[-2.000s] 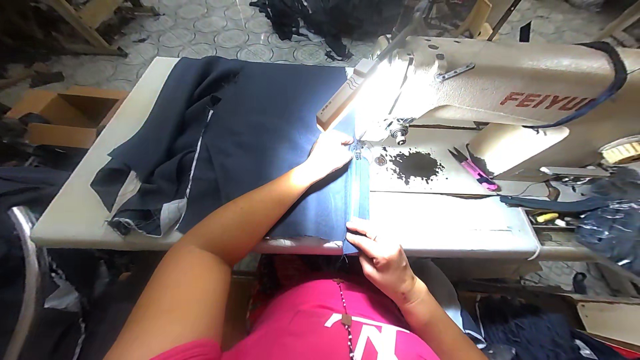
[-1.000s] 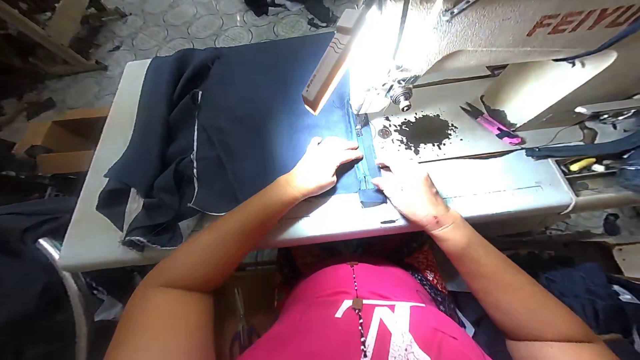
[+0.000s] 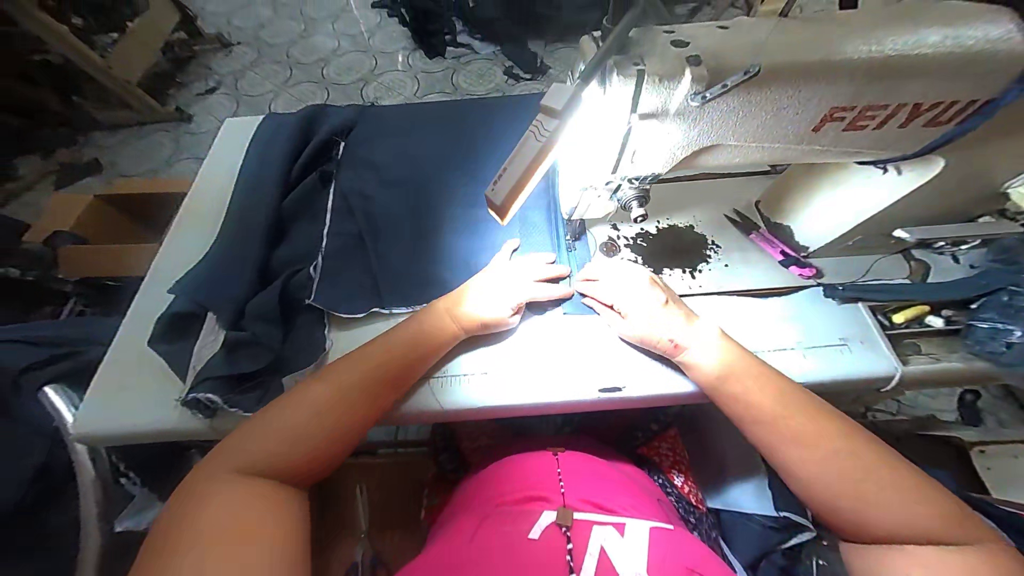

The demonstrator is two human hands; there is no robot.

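Observation:
Dark navy fabric [image 3: 432, 192] lies spread over the left part of the sewing table, its right edge under the presser foot [image 3: 574, 232] of an industrial sewing machine [image 3: 800, 88]. My left hand [image 3: 512, 288] rests on the fabric just in front of the foot, fingers apart and pressing it flat. On the other side of the strip at that edge, my right hand [image 3: 640, 304] has its fingertips on the strip near its front end; whether they pinch it cannot be told. A lit lamp [image 3: 528, 156] shines on the needle area.
Pink-handled thread snips [image 3: 776, 248] lie on the machine bed beside a dark worn patch [image 3: 672, 246]. A dark fabric strip [image 3: 920, 288] sits at the right. Bunched fabric hangs toward the table's left front edge [image 3: 152, 432]. A cardboard box [image 3: 112, 252] stands beyond the left side.
The fabric has moved away from me under the foot, its front end now closer to the needle. My right hand has moved forward from near the table's front edge.

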